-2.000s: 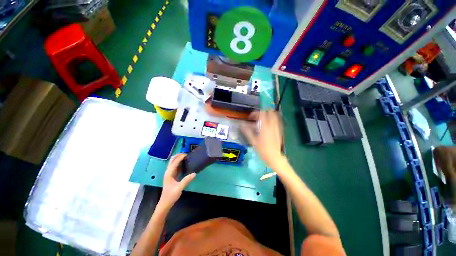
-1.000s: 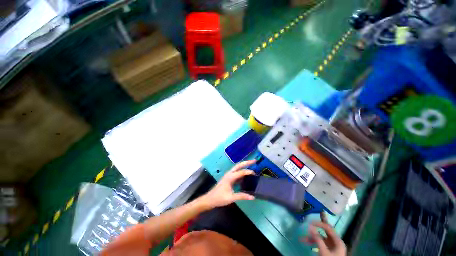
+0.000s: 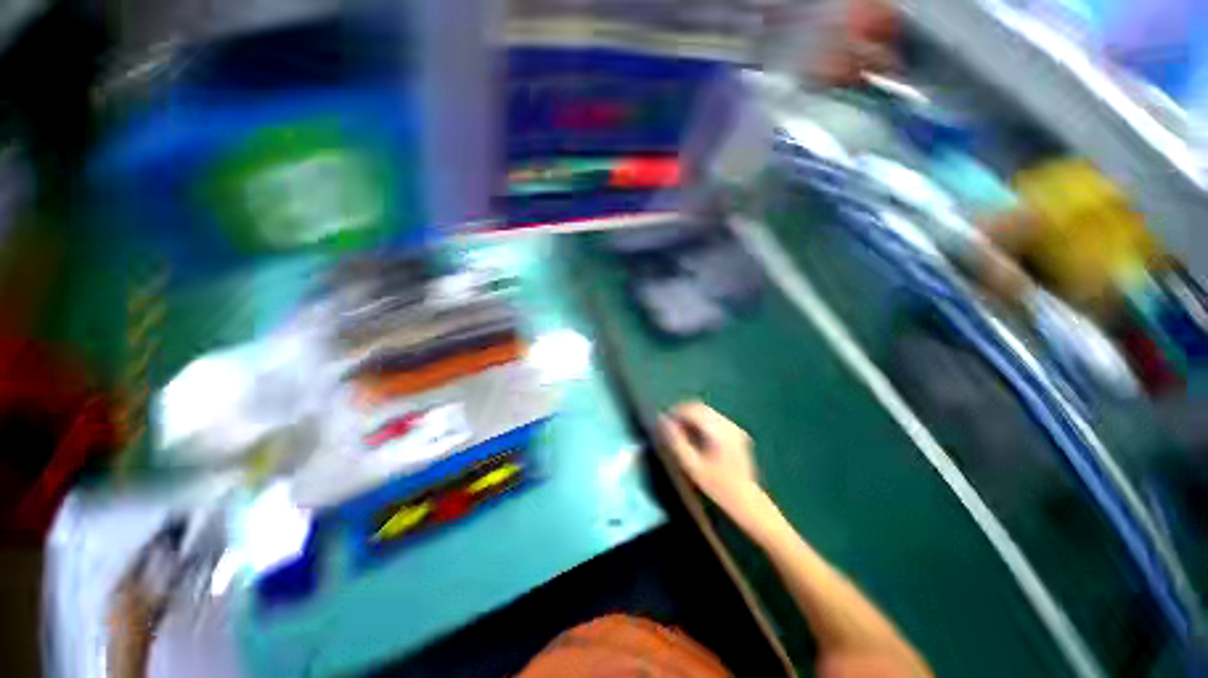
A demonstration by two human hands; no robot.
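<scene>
The view is strongly blurred. My left hand (image 3: 137, 599) is at the lower left over the white tray stack (image 3: 80, 550), with a small dark shape at its fingertips; whether it grips this cannot be told. My right hand (image 3: 715, 457) is at the right edge of the teal bench, fingers curled, and no held object can be made out. The orange-brown nest (image 3: 444, 372) sits on the silver plate (image 3: 497, 408), with a dark blurred shape behind its orange edge. The blue press base (image 3: 451, 501) with yellow arrows is in front.
The press head (image 3: 305, 199) with its green disc is at the upper left, beside the control panel (image 3: 596, 126). Dark housings (image 3: 689, 285) lie on the green-topped line. A conveyor (image 3: 980, 331) and another person's arm are at the right. A phone (image 3: 289, 572) lies left of the press.
The view has swung to the right. My left hand has moved from in front of the press to the white stack. My right hand has moved to the bench's right edge.
</scene>
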